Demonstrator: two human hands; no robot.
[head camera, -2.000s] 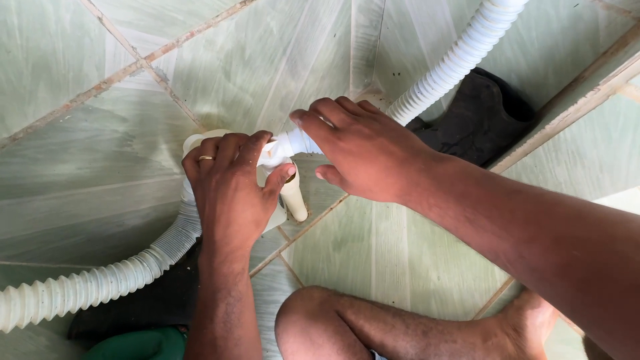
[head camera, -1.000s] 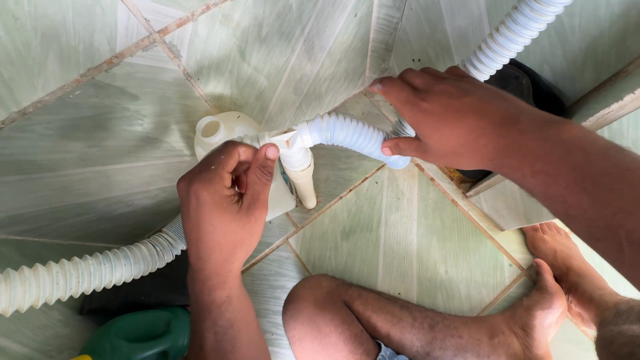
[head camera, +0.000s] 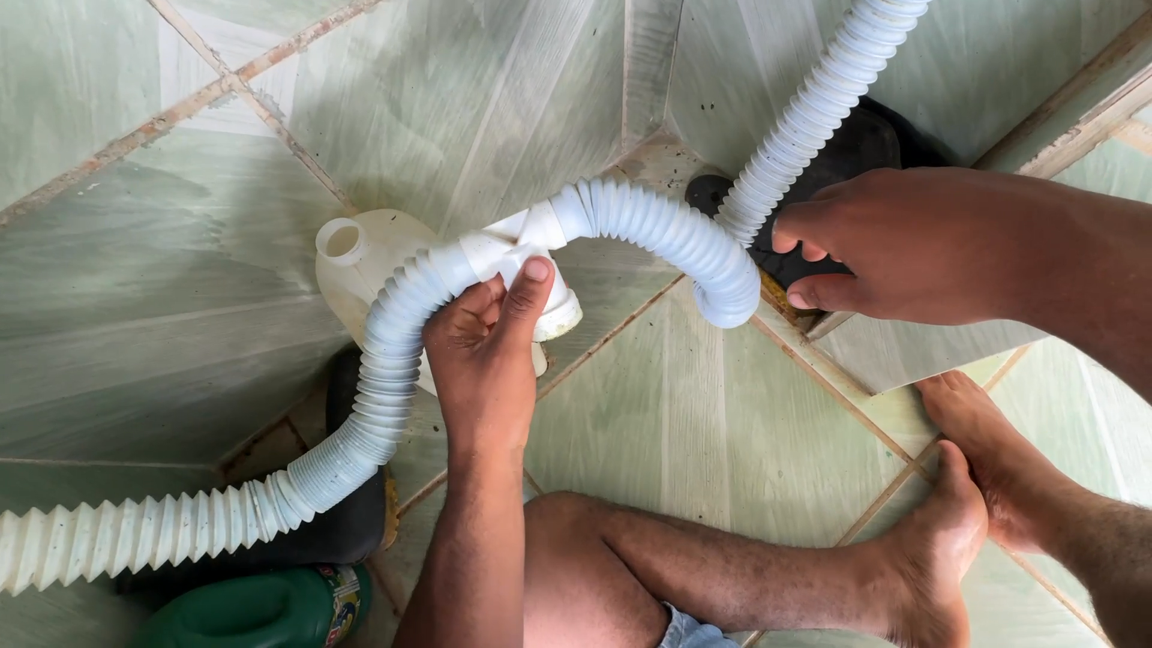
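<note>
My left hand (head camera: 490, 351) grips a white plastic branched pipe fitting (head camera: 513, 247), thumb on its front. A corrugated white drain hose (head camera: 387, 387) runs from the fitting's left end down to the left edge. Another corrugated hose (head camera: 648, 211) leaves its upper right end, bends sharply, and a corrugated length (head camera: 819, 108) rises to the top edge. The fitting's third branch, with a wider rim, points down to the right. My right hand (head camera: 864, 252) is just right of the bent hose, fingers curled and apart, with nothing seen in it.
Behind the fitting stands a whitish plastic jug (head camera: 382, 247) with an uncapped neck. Black boots (head camera: 342, 531) lie at lower left and a dark boot (head camera: 846, 171) at right, by a tiled ledge (head camera: 918, 346). A green plastic bottle (head camera: 261, 612) is at the bottom left. My bare legs are below.
The fitting, earlier low against a pale pipe end near the jug, is now raised with its lower branch showing. My right hand has come off the hose and moved right.
</note>
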